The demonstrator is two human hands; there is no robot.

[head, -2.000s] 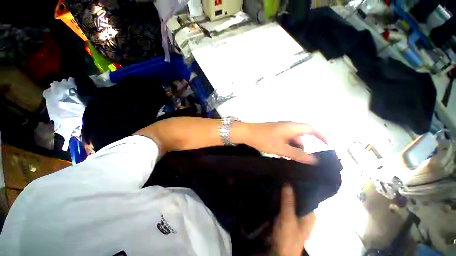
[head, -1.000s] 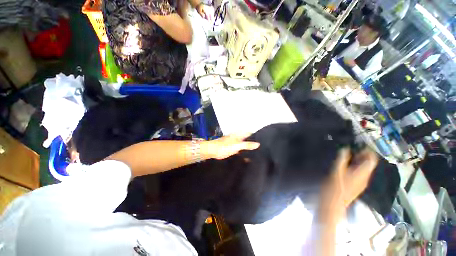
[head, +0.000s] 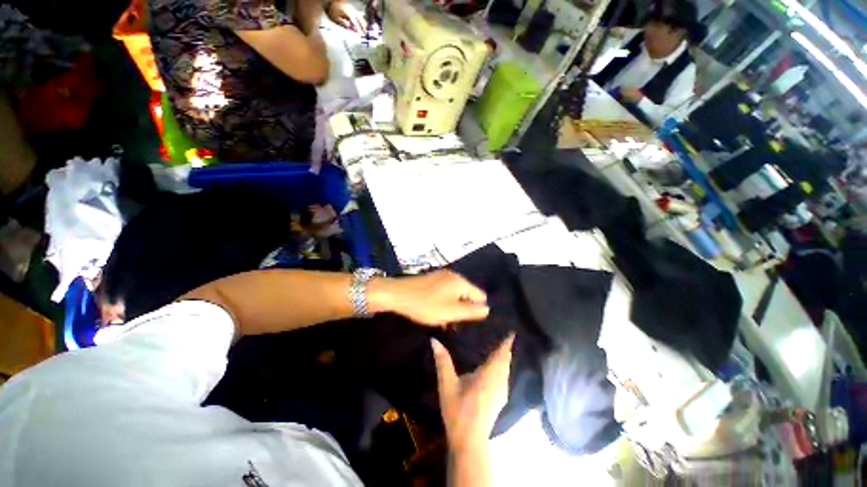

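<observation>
A large black garment (head: pixel 561 309) lies over the near part of the white table and runs toward my lap. A thinner, bluish, shiny part of it (head: pixel 578 385) lies under the bright glare. My left hand (head: pixel 433 297), with a silver bracelet at the wrist, is on the garment with its fingers curled in on the dark cloth. My right hand (head: pixel 471 390) is just below it, with thumb and fingers spread against the cloth. The exact contact of its fingertips is hard to see in the dark cloth.
Another black cloth heap (head: pixel 680 295) lies on the far right of the table. The machine (head: pixel 718 418) is partly visible at lower right. A blue bin (head: pixel 266 176) stands left. Persons sit beyond, one beside a cream machine (head: pixel 437 71).
My right hand has come back from the far right to beside my left hand. My left hand's fingers have curled in. The garment has dropped lower, baring more white table behind it.
</observation>
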